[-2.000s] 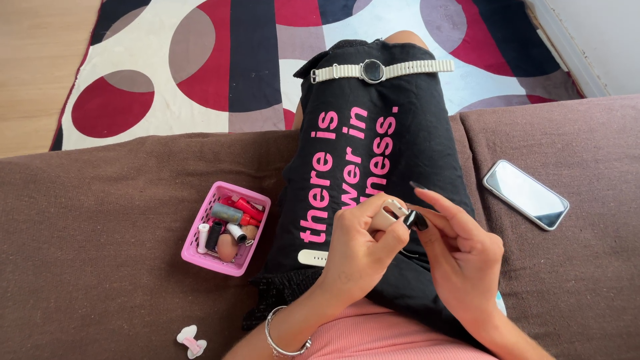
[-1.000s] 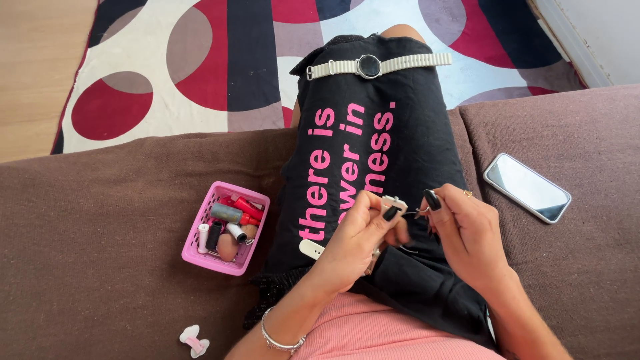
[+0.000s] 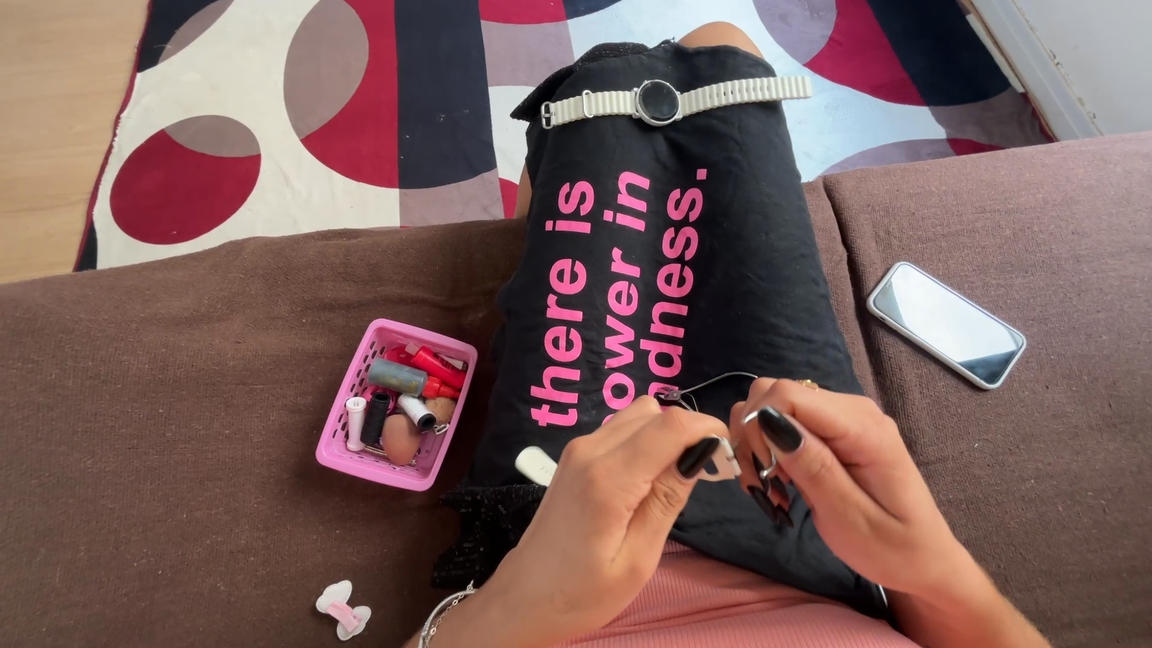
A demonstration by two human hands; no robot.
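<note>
My left hand (image 3: 621,486) pinches a small pale piece with a metal edge (image 3: 723,461) between thumb and fingers, and the white end of a strap (image 3: 535,465) sticks out at its left side. Close beside it, my right hand (image 3: 828,459) has thumb and finger pressed together on a thin dark thread or wire, which arcs over to a small dark metal piece (image 3: 670,396) above my left hand. Much of what both hands hold is hidden by the fingers. A round-faced watch with a white band (image 3: 658,103) lies across the far end of the black printed cloth (image 3: 756,270) on my lap.
A pink plastic basket (image 3: 329,450) of thread spools, small tubes and a sponge-like piece sits on the brown sofa (image 3: 180,432) at left. Near it lies a white and pink bow-shaped item (image 3: 343,611). A smartphone (image 3: 947,325) rests at right. Beyond is a patterned rug (image 3: 441,90).
My right hand has moved in closer to my left hand since one second ago. The thin thread or wire now arcs visibly above both hands.
</note>
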